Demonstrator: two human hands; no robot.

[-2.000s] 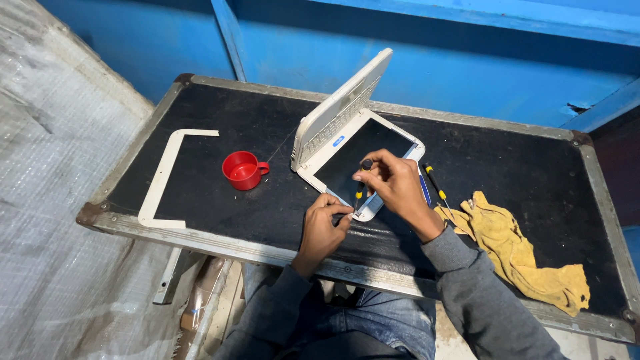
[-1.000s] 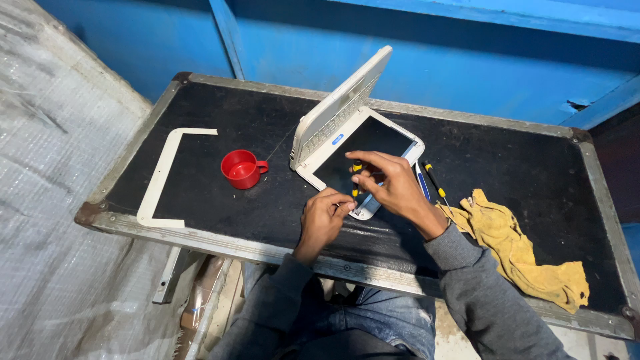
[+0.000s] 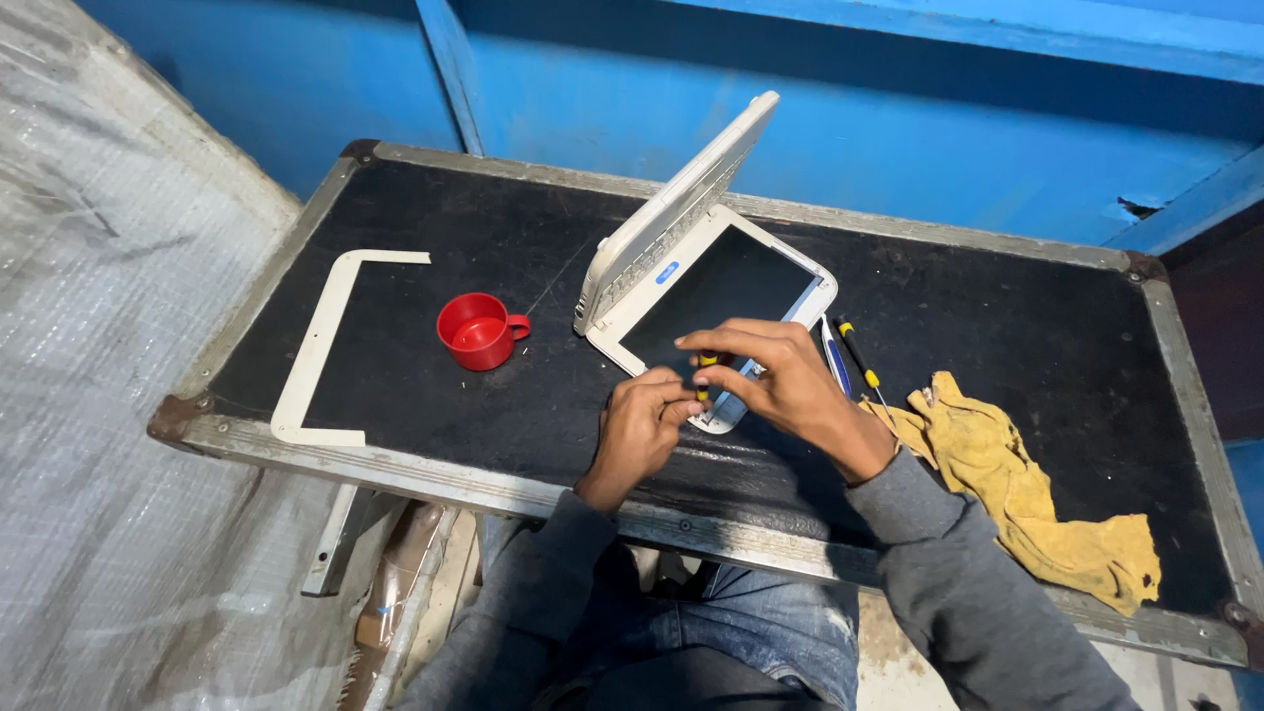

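Observation:
A white laptop [image 3: 667,237] rests with its screen half flat on the black table and its keyboard half raised. Part of the bezel is off the screen [image 3: 726,281]. My right hand [image 3: 780,370] holds a small black-and-yellow screwdriver [image 3: 705,375] upright over the screen's near corner. My left hand [image 3: 642,425] is at that same corner, its fingertips near the screwdriver's lower end; whether they pinch the tool or the frame is not clear. A detached white bezel piece [image 3: 314,341] lies at the table's left.
A red cup [image 3: 476,333] with tiny bits inside stands left of the laptop. Right of it lie a blue-and-white tool [image 3: 836,360], a second black-and-yellow screwdriver [image 3: 857,353] and a yellow cloth [image 3: 1017,484]. A metal edge [image 3: 474,484] rims the table [image 3: 987,326]; a blue wall stands behind.
The fingers of my right hand have shifted around the top of the screwdriver. My left hand stays at the laptop's corner.

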